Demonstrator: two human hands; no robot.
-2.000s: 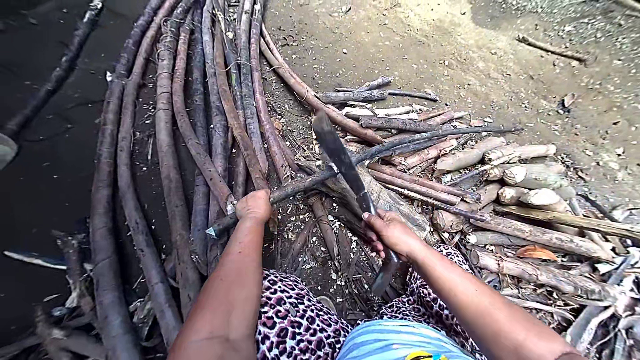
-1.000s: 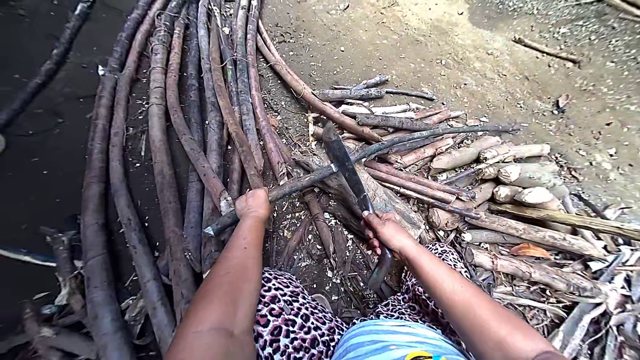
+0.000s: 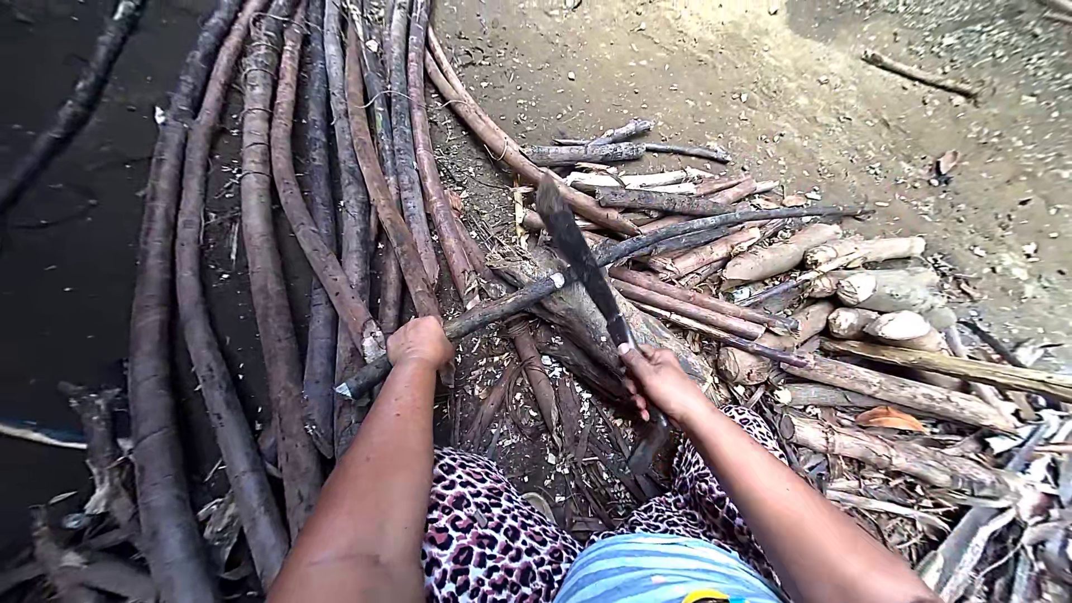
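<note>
My left hand (image 3: 421, 343) is closed around a long dark stick (image 3: 502, 306) near its cut lower-left end. The stick runs up to the right over a thick log (image 3: 624, 327) and ends in a thin tip. A pale cut mark shows on its bark near the log. My right hand (image 3: 662, 381) grips the handle of a machete (image 3: 582, 255). The dark blade points up and away, crossing the stick just right of the pale mark. Whether blade and stick touch cannot be told.
Long curved poles (image 3: 264, 193) lie side by side at the left. Short cut sticks and logs (image 3: 879, 289) are piled at the right, with an orange-brown leaf (image 3: 889, 419) among them. Wood chips litter the ground around the log, and a lone stick (image 3: 919, 74) lies farther off.
A pale cut mark now shows on the stick left of the blade, where the earlier frames show none plainly. Both hands keep their holds.
</note>
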